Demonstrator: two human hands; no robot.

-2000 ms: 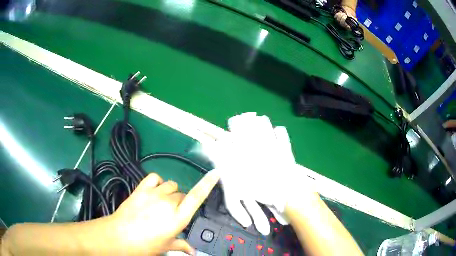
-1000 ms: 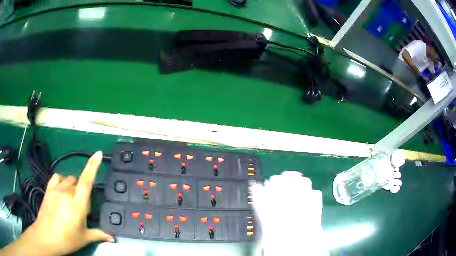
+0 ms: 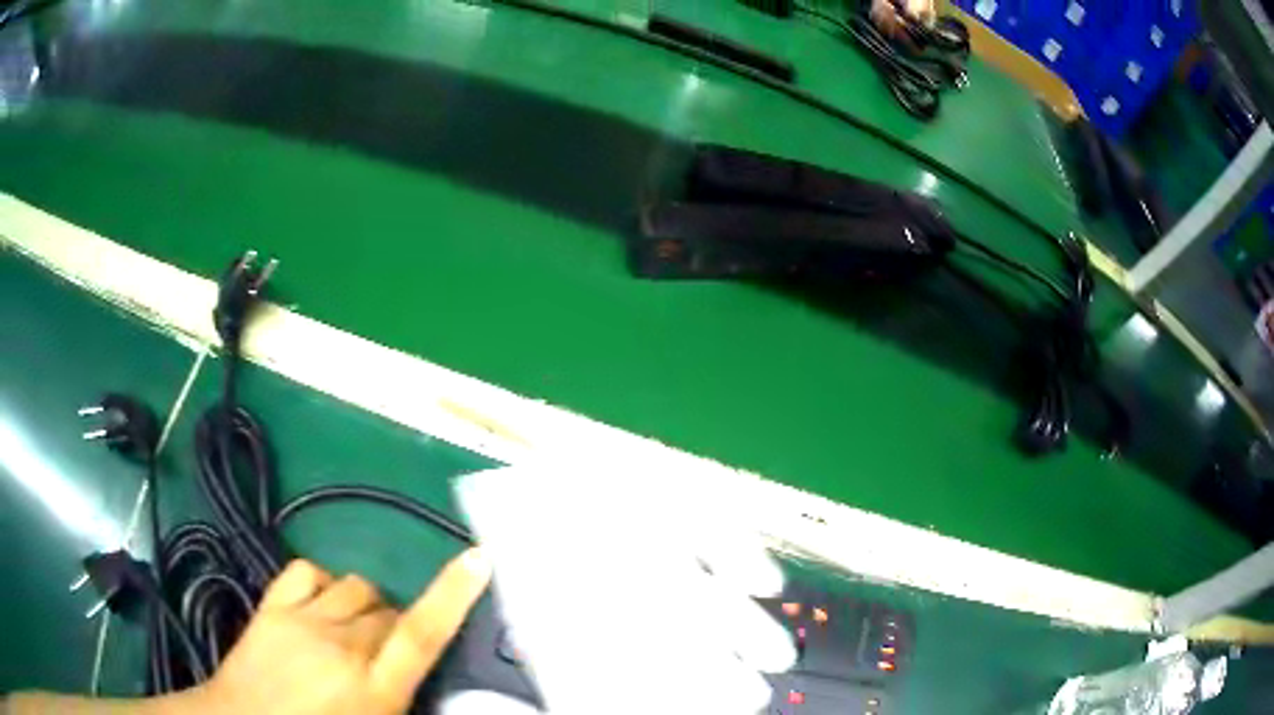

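Black power strips (image 3: pixel 838 645) lie side by side, sockets up with red shutters, at the lower middle; the frame's bottom edge cuts them off and white covers much of them. My left hand (image 3: pixel 328 643) is bare, at their left end, index finger stretched to the white shape's edge; its thumb is not clear. My right hand (image 3: pixel 629 587), in an overexposed white glove, lies over the strips with its fingers towards the right. A straight-edged white part sticks out at its upper left; whether it is a separate cloth is unclear.
Coiled black cords (image 3: pixel 231 524) and several plugs (image 3: pixel 115 423) lie at left, one plug (image 3: pixel 240 296) on the cream rail (image 3: pixel 377 391). Black strips (image 3: pixel 789 217) lie on the green belt (image 3: pixel 461 279). A clear bottle (image 3: pixel 1139 687) is at lower right. A person's hand (image 3: pixel 901 17) shows at top.
The view has swung left since one second ago. My gloved right hand has moved from the strips' right end onto their left and middle part, covering them. My left hand remains at their left end.
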